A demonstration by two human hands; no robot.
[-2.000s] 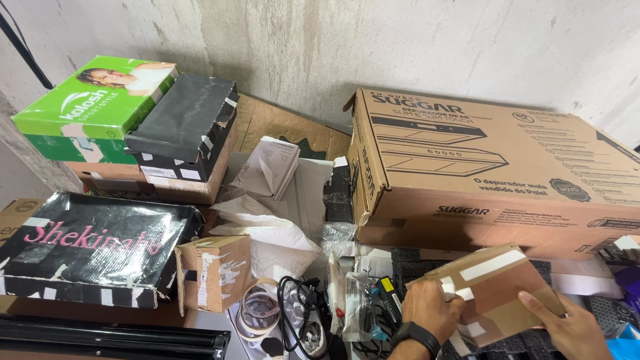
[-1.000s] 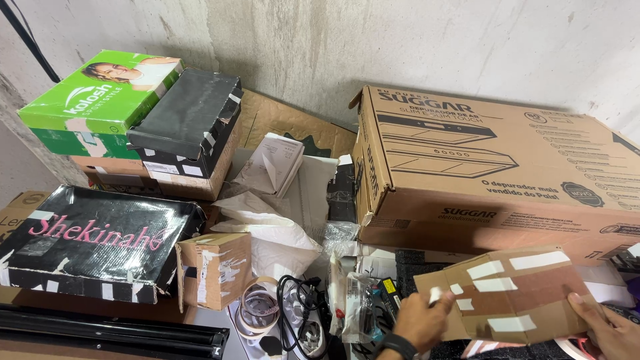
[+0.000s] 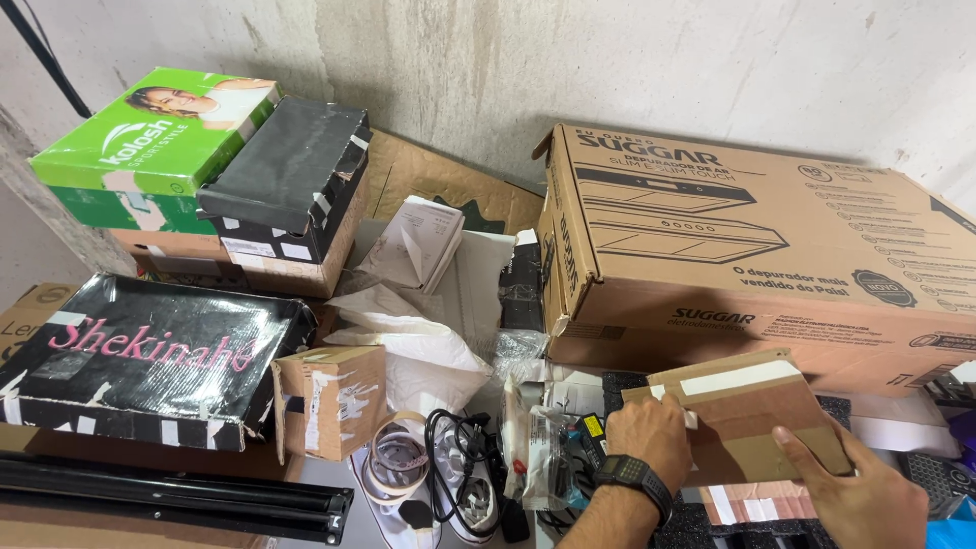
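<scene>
A brown cardboard box (image 3: 755,427) with white tape strips is tilted up at the lower right, in front of the large Suggar carton (image 3: 732,229). My left hand (image 3: 652,435), with a black digital watch on its wrist, is at the box's left edge; a small white piece shows by its fingers. On the box's right edge my right hand (image 3: 862,473) has its grip, thumb on the near face. Beneath the box, another taped cardboard surface (image 3: 755,503) and black foam (image 3: 686,511) show. Plastic-wrapped items (image 3: 545,465) and a black adapter with a yellow label (image 3: 593,436) lie left of my left hand.
Shoeboxes, one green (image 3: 145,137) and one black (image 3: 286,164), stand stacked at the left. A black box with pink lettering (image 3: 145,358), a small carton (image 3: 335,396), tape rolls (image 3: 396,457), a coiled black cable (image 3: 450,473), sneakers (image 3: 473,507) and black metal rails (image 3: 168,488) are nearer.
The cardboard box has turned in my hands: a second ago its face with several white tape strips showed, and now a face with one long strip does. Both hands stay at its edges.
</scene>
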